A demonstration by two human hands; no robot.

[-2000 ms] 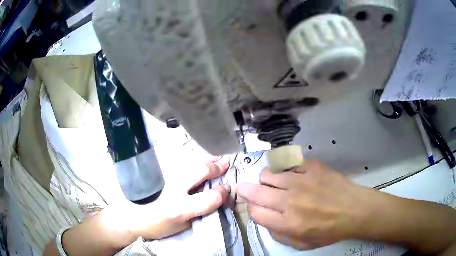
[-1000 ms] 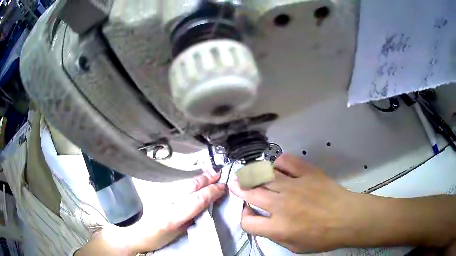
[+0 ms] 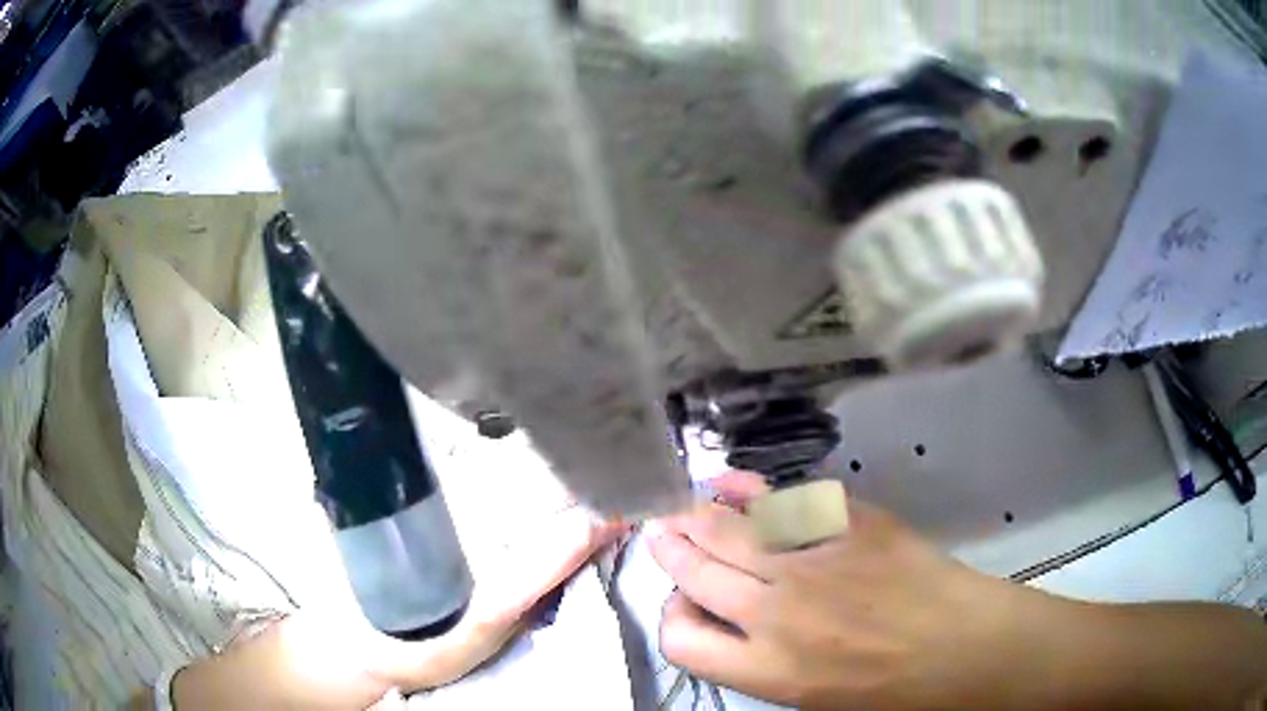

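A garment of khaki cloth point(image 3: 209, 333) and pale striped cloth point(image 3: 84, 528) lies bunched at the left and runs under both hands. My left hand point(image 3: 459, 611) lies on the white cloth left of the needle area, partly washed out by glare, its fingertips hidden behind the machine head. My right hand point(image 3: 820, 597) is beside it, fingers bent with tips down on the cloth, partly behind the cream block point(image 3: 799, 514). The fingertips of both hands are close together. The needle and presser foot are hidden by the head and glare.
The machine head point(image 3: 473, 236) fills the upper middle, with a white ribbed knob point(image 3: 938, 271). A dark green lamp with a grey end point(image 3: 403, 570) hangs at left. A handwritten paper note point(image 3: 1181, 236) hangs at right above a pen point(image 3: 1167, 424) and black-handled scissors point(image 3: 1209, 424).
The view swung to the machine's right side and back, so the head again covers the needle area. Both hands stay on the cloth, with fingertips now nearer the head than two seconds ago.
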